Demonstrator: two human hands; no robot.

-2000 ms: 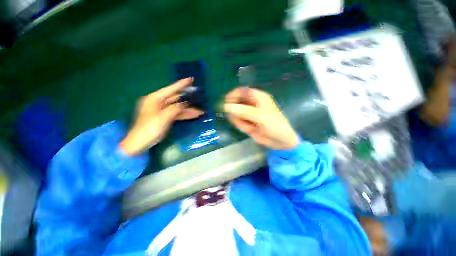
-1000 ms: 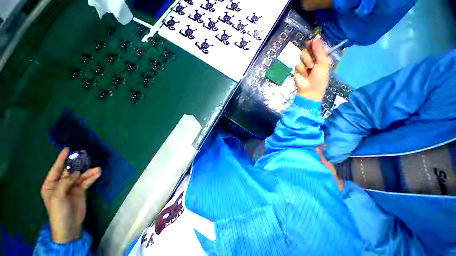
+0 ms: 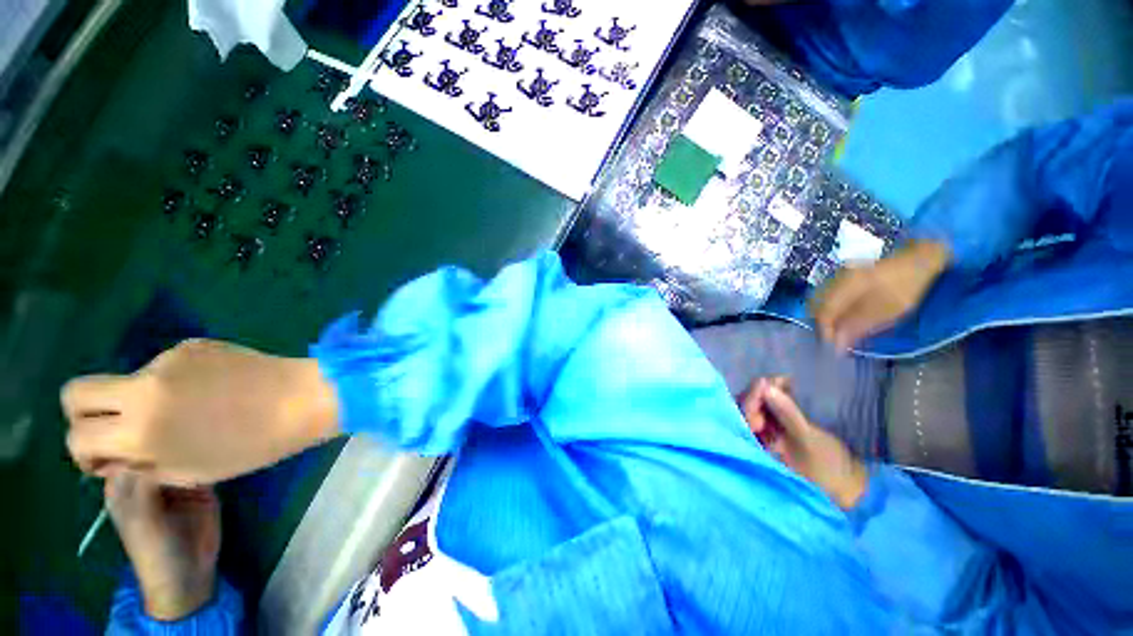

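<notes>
My right hand [image 3: 186,410] reaches across to the left, fingers curled, back of the hand up. A slim pale tool, apparently the tweezers [image 3: 92,532], sticks out below its fingers. My left hand [image 3: 168,534] is just below and close against it, its fingers mostly covered. No round black housing shows; whatever lies between the hands is hidden. Part of the dark work mat [image 3: 155,326] shows above my right hand.
Dark spidery modules [image 3: 304,180] lie in rows on the green surface, more on a white board [image 3: 547,168]. A blister tray [image 3: 733,255] with a green card [image 3: 686,169] lies right. Another person's hands [image 3: 876,298] are beyond. A pale rail [image 3: 360,522] runs along the front.
My right hand has moved from above the blister tray across to my left hand. The round black housing seen in my left hand is now out of sight. Another person's hand has appeared beside the tray.
</notes>
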